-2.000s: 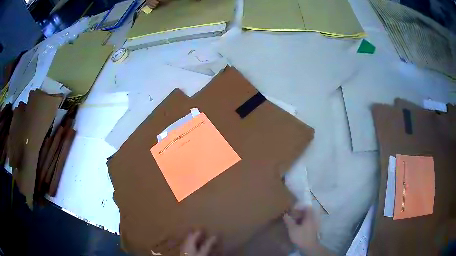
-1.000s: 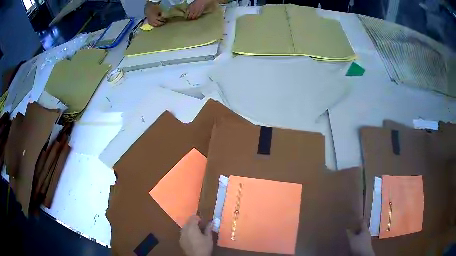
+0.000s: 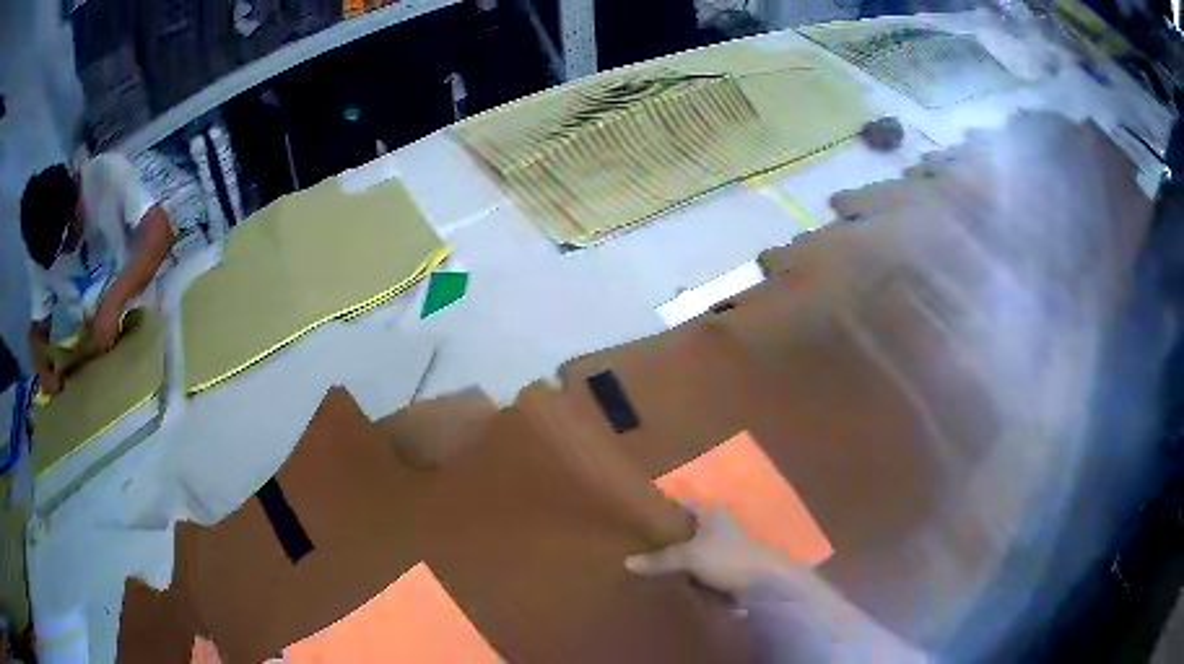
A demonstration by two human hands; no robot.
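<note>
My right hand (image 3: 714,558) comes in from the lower right and grips the raised, curved edge of a brown panel (image 3: 506,519). This panel's orange piece (image 3: 396,623) is cut off by the bottom edge, and a black strip (image 3: 286,519) lies near its upper left. Beside my hand, another orange piece (image 3: 760,493) lies on a second brown panel (image 3: 701,402) with its own black strip (image 3: 613,401). My left hand is not in view.
Overlapping brown panels (image 3: 909,337) run to the upper right, partly blurred. Across the table are yellow-olive sheets (image 3: 305,279), a fanned striped stack (image 3: 636,149), a green scrap (image 3: 444,293), a white slip (image 3: 712,292) and a dark lump (image 3: 883,132). A person (image 3: 111,240) works at the far left.
The view has swung right, showing more of the brown row. My right hand is now on a raised panel edge. My left hand has left the picture.
</note>
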